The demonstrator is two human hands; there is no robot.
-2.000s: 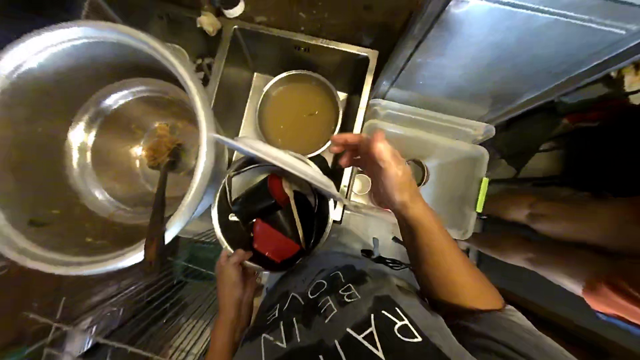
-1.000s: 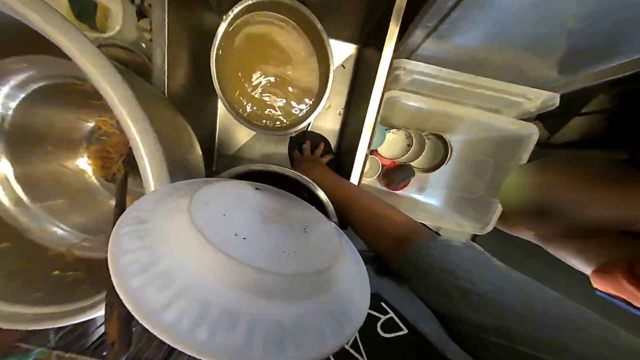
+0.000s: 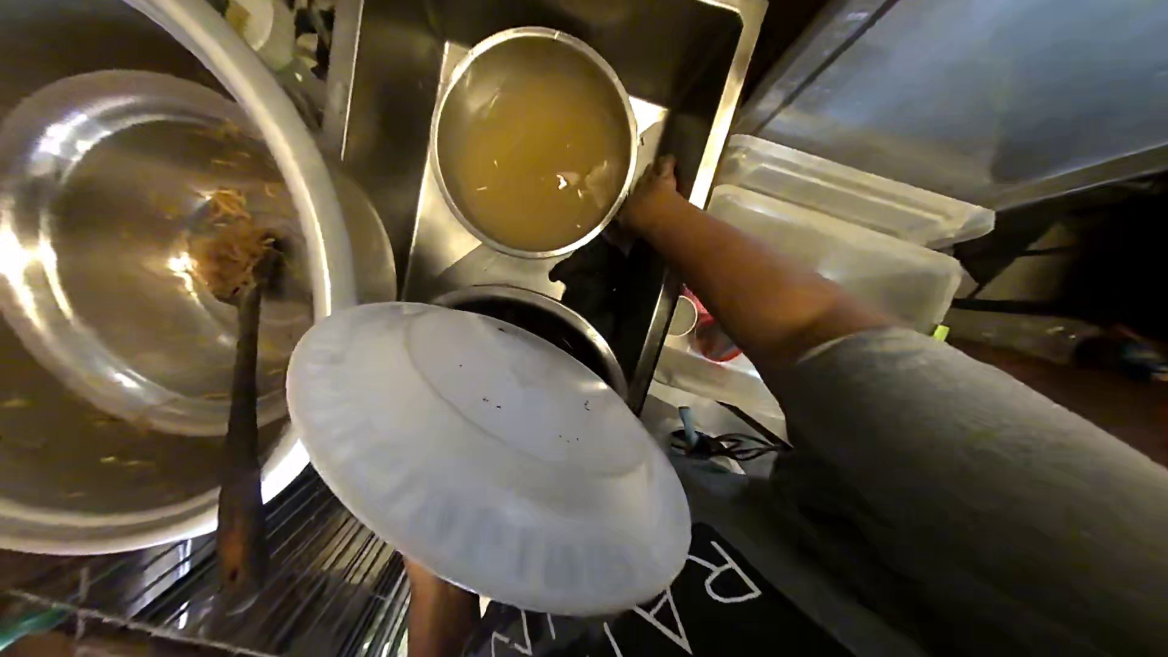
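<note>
A white fluted plate (image 3: 493, 456), seen from its underside and dotted with dark specks, covers most of a round metal pot (image 3: 598, 351). Only my left forearm shows below the plate; the hand is hidden behind it. My right hand (image 3: 650, 196) reaches into the metal sink (image 3: 730, 100), at the right side of a round pan of cloudy brownish water (image 3: 538, 146). The fingers are partly hidden, and their hold cannot be told. A dark, wet-looking thing (image 3: 598, 278) lies below the pan, near that hand.
At left stands a large metal pot (image 3: 319, 201) with food scraps and a wooden-handled utensil (image 3: 242, 438) inside. A wire rack (image 3: 338, 557) lies under the plate's left side. Right of the sink are translucent plastic containers (image 3: 849, 237), a red item (image 3: 714, 339) and a cable (image 3: 730, 445).
Two seconds ago my right hand was raised beside the plate; it has moved down into the sink. The plate has come over the pot, hiding the black and red items seen inside it earlier.
</note>
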